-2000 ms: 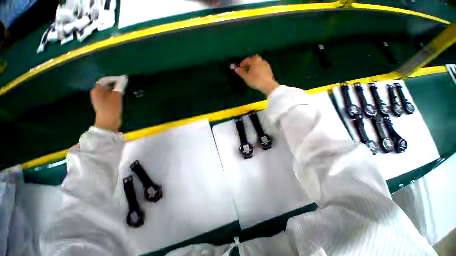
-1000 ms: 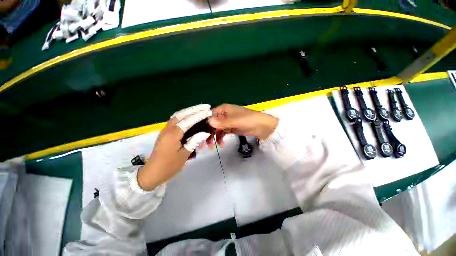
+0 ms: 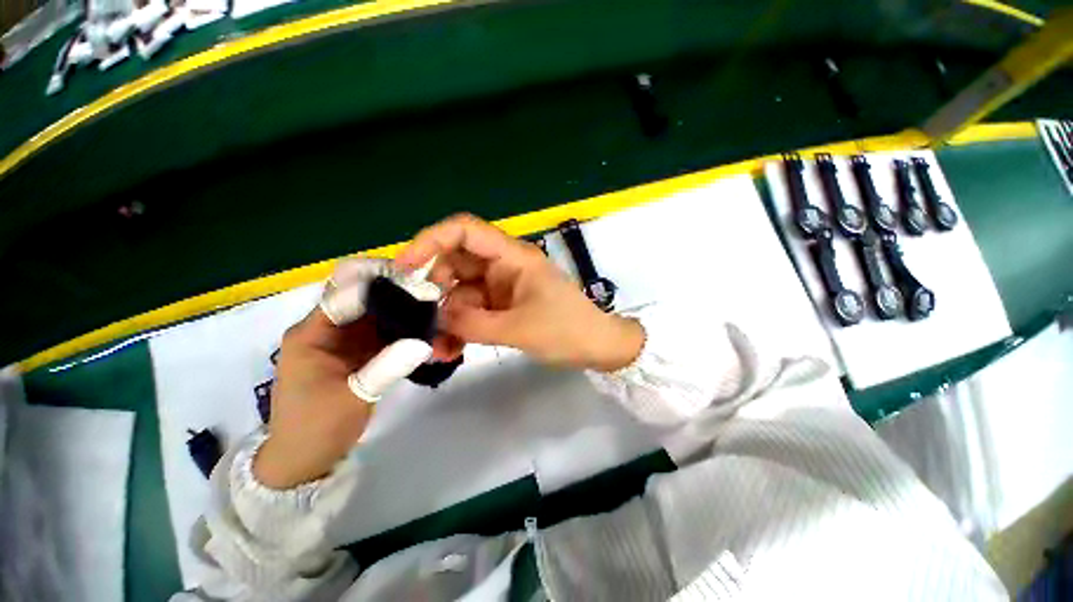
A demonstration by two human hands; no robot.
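Observation:
My left hand [image 3: 341, 359], with white finger cots, grips a black watch [image 3: 401, 313] above the white sheets, left of the middle. My right hand [image 3: 512, 288] is at the same watch, its fingertips together against the watch's right side. The fingers hide much of the watch, and it is blurred. Another black watch [image 3: 598, 288] lies on the sheet just beyond my right hand. A small dark piece [image 3: 204, 449] lies on the left sheet near my left sleeve. Parts of other dark straps show beside my left hand.
Two rows of black watches [image 3: 880, 214] lie on a white sheet at the right. The green conveyor belt [image 3: 294, 176], with yellow edges, runs behind the sheets and carries several dark watches [image 3: 648, 104]. A pile of white pieces [image 3: 130, 29] is at the far left.
My hands came back from the belt and met over the sheets with a watch between them. They have since shifted a little left in view. The belt watches have moved left.

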